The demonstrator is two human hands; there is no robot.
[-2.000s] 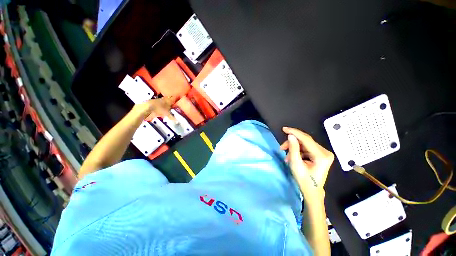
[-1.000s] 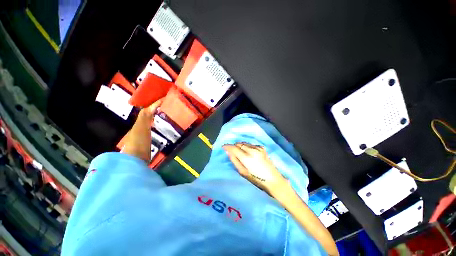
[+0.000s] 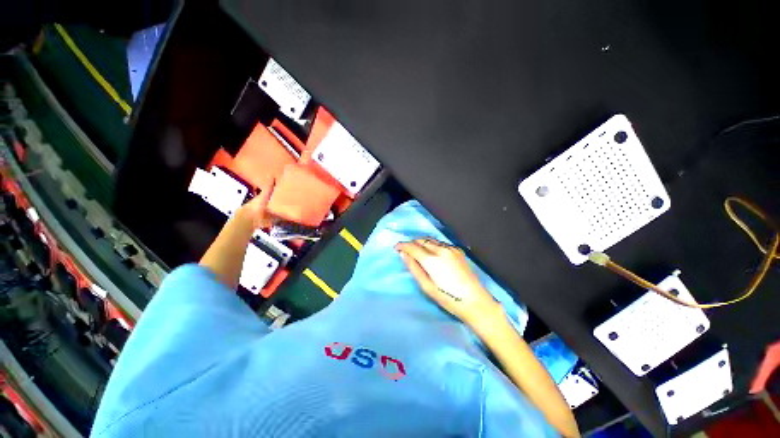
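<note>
Bare left hand [image 3: 259, 208] reaches into the black tray, its fingers at the edge of an orange-red square piece [image 3: 302, 197]; whether they grip it is hidden. More orange-red pieces [image 3: 261, 159] lie among white boxes [image 3: 345, 160] there. My bare right hand [image 3: 440, 272] rests on my blue-clothed thigh, fingers extended, holding nothing visible. A large white box [image 3: 596, 190] lies underside up on the black bench, with dark round feet and vent holes. A yellow-orange cable [image 3: 650, 287] meets its lower corner.
Two more white boxes [image 3: 652, 325], [image 3: 697, 387] lie on the right of the bench [image 3: 445, 111]. A red object [image 3: 765, 368] is cut off at the right edge. A tray below the bench holds crumpled blue material [image 3: 554, 358] and white boxes [image 3: 578, 388]. Green floor with yellow marks shows between the trays.
My right hand has moved from beside the bench edge onto my thigh. My left hand has shifted among the tray's orange-red pieces, and some pieces lie differently. The view has also shifted.
</note>
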